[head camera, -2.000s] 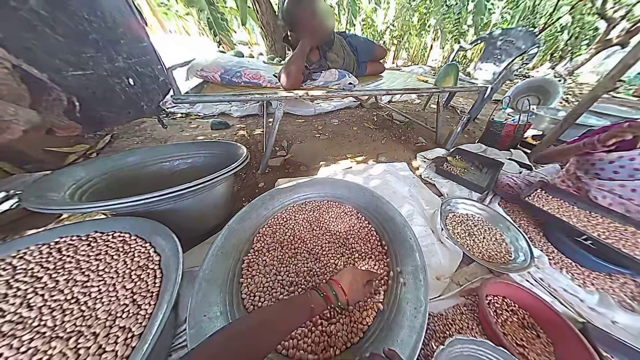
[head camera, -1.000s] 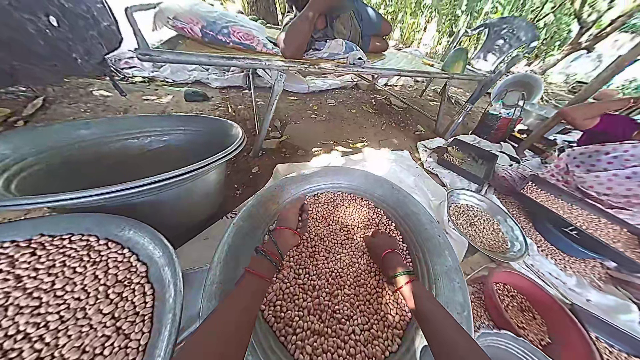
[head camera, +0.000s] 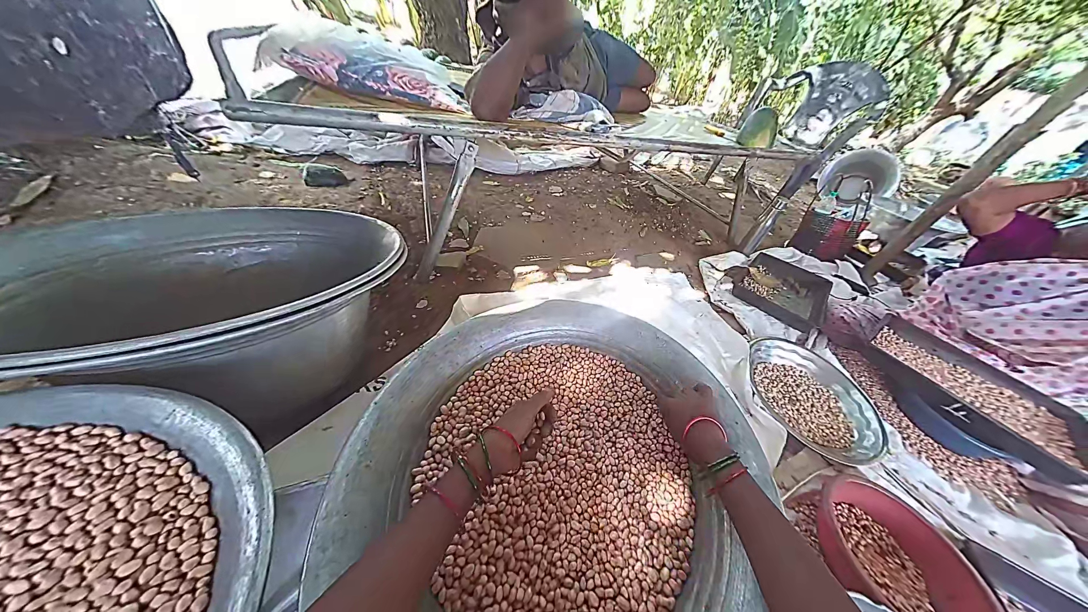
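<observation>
A wide metal basin (head camera: 357, 467) stands before me, filled with shelled peanuts (head camera: 586, 501). Over the nuts near the basin's middle is my left hand (head camera: 520, 429), its fingers curled inward with some nuts at them; how firmly they are held is unclear. My right hand (head camera: 693, 416) rests at the basin's right inner wall, beside the edge of the heap; its fingertips are partly hidden. Both wrists wear red and dark green bangles.
Left are another basin of peanuts (head camera: 246, 476) and large nested metal tubs (head camera: 340, 314). To the right lie a metal plate of nuts (head camera: 756, 365), a red bowl (head camera: 918, 527) and dark trays (head camera: 960, 408). A person reclines on a cot (head camera: 510, 130); another person sits right.
My left hand has moved from the basin's upper left side toward the middle of the nuts. My right hand has shifted from the nuts to the basin's right wall.
</observation>
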